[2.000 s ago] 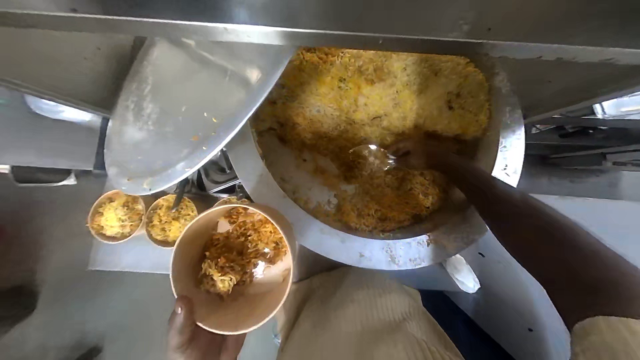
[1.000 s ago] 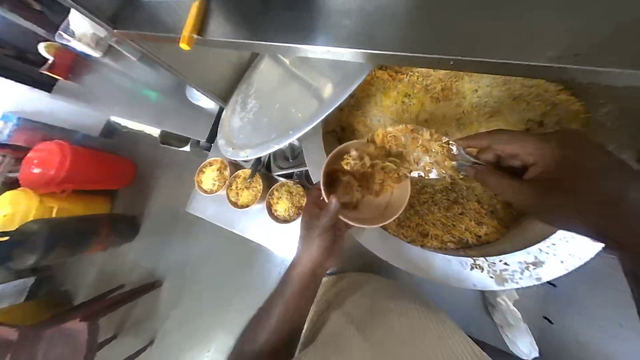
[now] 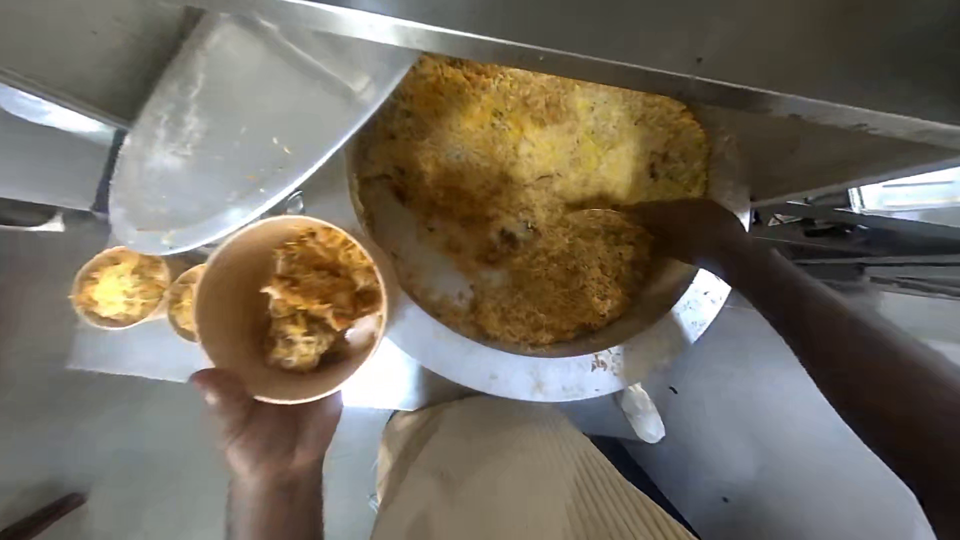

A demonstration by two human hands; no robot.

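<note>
My left hand (image 3: 270, 431) holds a brown paper bowl (image 3: 232, 315) from below, its thumb at the rim. Inside the bowl lies a portion of orange and yellow rice (image 3: 319, 289), with bare bowl wall around it. To the right is a wide metal pot (image 3: 510, 379) of cooked rice (image 3: 555, 150), yellow at the back and darker near the front. My right hand (image 3: 679, 229) is low inside the pot at its right side, dark and partly in shadow. Its fingers close around the end of a utensil, whose rounded edge (image 3: 596, 214) barely shows against the rice.
A large round metal lid (image 3: 225, 142) leans at the pot's left. Below it, filled paper bowls (image 3: 124, 289) stand on a metal surface (image 3: 142, 360). A steel shelf edge (image 3: 600, 82) crosses above the pot. A white cloth or bag (image 3: 641, 412) hangs by the pot's front rim.
My right hand, which was over the bowl with a spoonful of rice one second ago, is back down in the pot. The bowl is held level, left of the pot. The view has shifted.
</note>
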